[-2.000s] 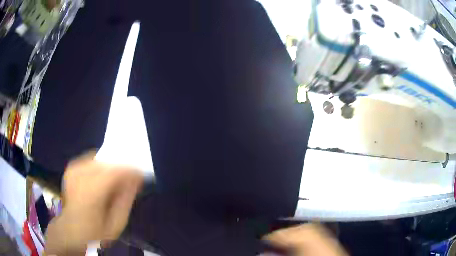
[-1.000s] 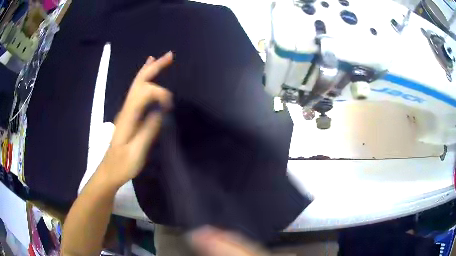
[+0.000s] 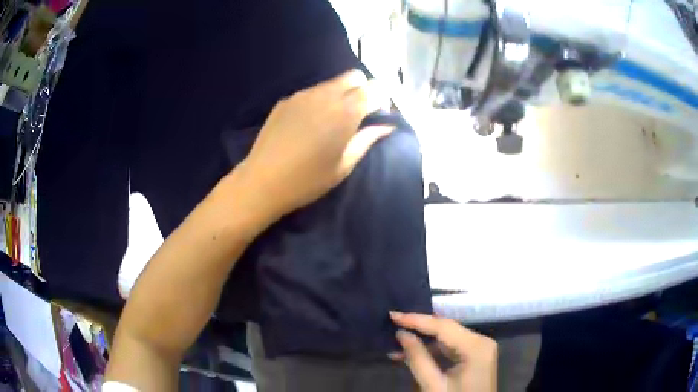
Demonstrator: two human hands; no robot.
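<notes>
A large dark garment panel (image 3: 176,92) is spread left of the needle. A thinner, slightly shiny dark cloth piece (image 3: 329,276) lies at its right part and hangs over the table's front edge. My left hand (image 3: 329,130) pinches the cloth's upper right edge between thumb and fingers, beside the machine head. My right hand (image 3: 448,352) is at the lower right corner of the shiny piece, its thumb and fingertips at the cloth edge. The presser foot is lost in glare.
The white industrial sewing machine (image 3: 643,69) with a blue stripe stands at upper right. The white table's rounded front edge (image 3: 566,306) runs below it. Boxes and cluttered small items are along the left rim. The wearer's lap shows below the cloth.
My left hand has moved up and right to the cloth's edge near the machine. My right hand has moved right to the lower corner. The shiny piece now lies straighter along the right side.
</notes>
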